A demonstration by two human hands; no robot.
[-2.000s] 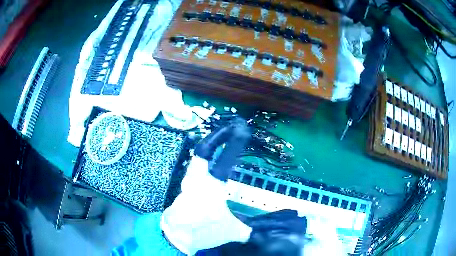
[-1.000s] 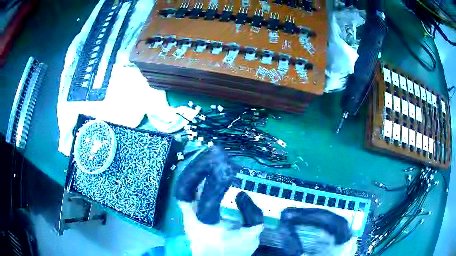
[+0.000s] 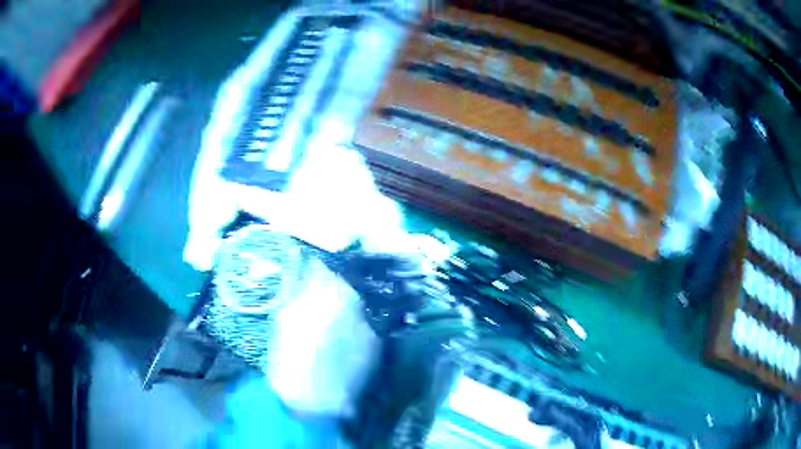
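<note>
The frame is strongly blurred. My left hand (image 3: 323,346), in a white glove with dark fingers, lies over the right part of the black screw tray (image 3: 204,302). Its fingers reach toward the bunch of thin black lead wires (image 3: 518,302); its grip cannot be made out. The pale heat sink (image 3: 492,402) lies in the jig (image 3: 637,431) at the bottom edge, partly cut off. A dark blurred shape over the jig may be fingertips of my right hand (image 3: 562,417); its grip cannot be made out.
The brown tray stack (image 3: 518,110) bears rows of black parts. The slotted plate (image 3: 283,96) lies on white plastic (image 3: 206,210) at left. A round dish (image 3: 255,274) lies on the screws. The dark screwdriver (image 3: 716,210) and a board with white pads (image 3: 727,329) are at right.
The view has shifted, so the bench things sit further right and the jig lower. My left hand has moved from the heat sink left to the screw tray's edge. My right hand shows much less.
</note>
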